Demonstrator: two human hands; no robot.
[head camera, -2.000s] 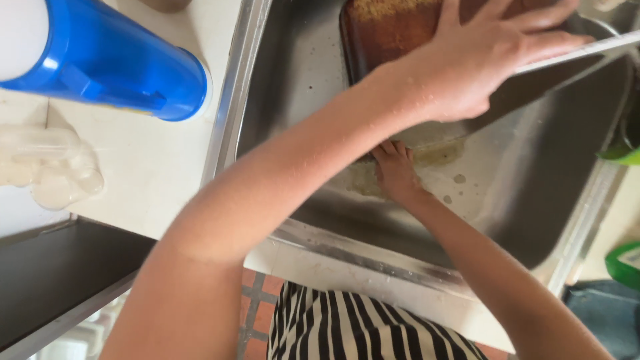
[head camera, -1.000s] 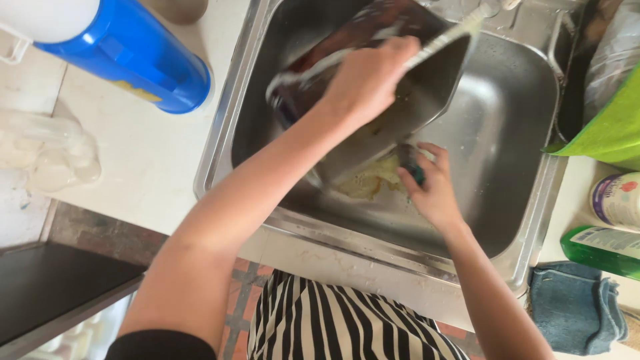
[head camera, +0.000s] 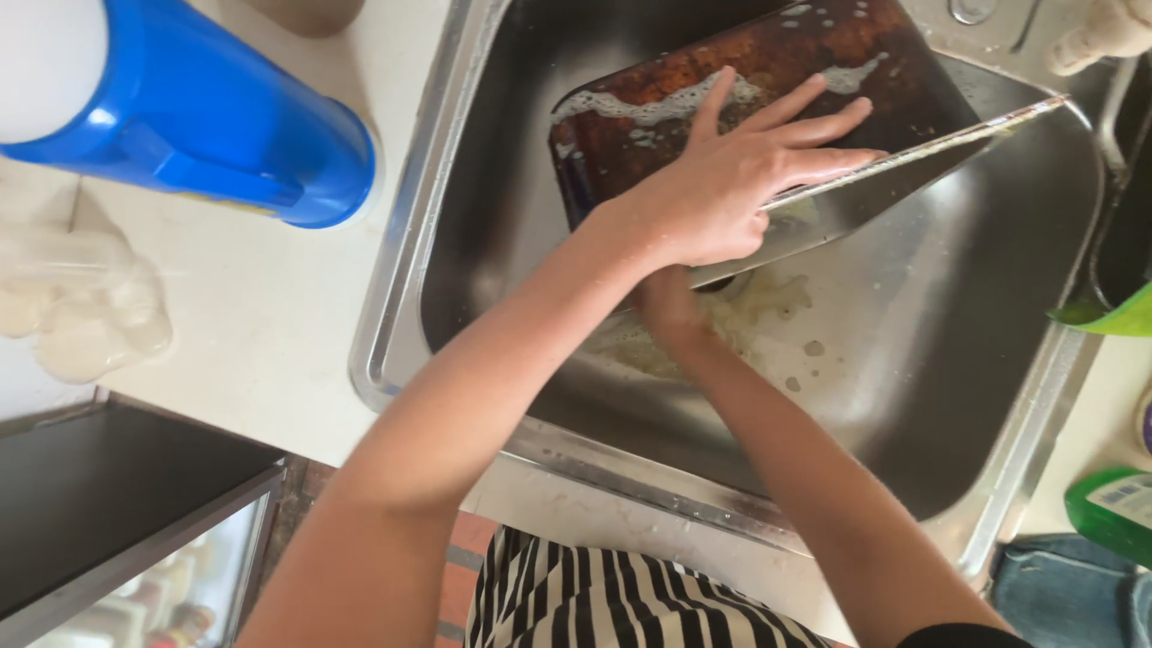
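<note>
A rectangular metal baking pan, browned on its underside and streaked with suds, is tilted in a stainless steel sink. My left hand lies across the pan's outer side with its fingers spread and its fingertips near the raised rim. Below it, my right hand reaches under my left wrist to the pan's lower edge. Its fingers are blurred and mostly hidden, so I cannot tell what they hold. Yellowish, murky water lies on the sink floor near the partly hidden drain.
A blue cylindrical jug lies or leans on the left counter, near a translucent plastic bag. To the right are a green bottle, a folded blue cloth and a bright green item. The faucet base is at top right.
One second ago my right hand held a small dark scrubber to the pan's right; it has moved left, under my left wrist. The pan has turned, showing its browned underside, and my left fingers have spread.
</note>
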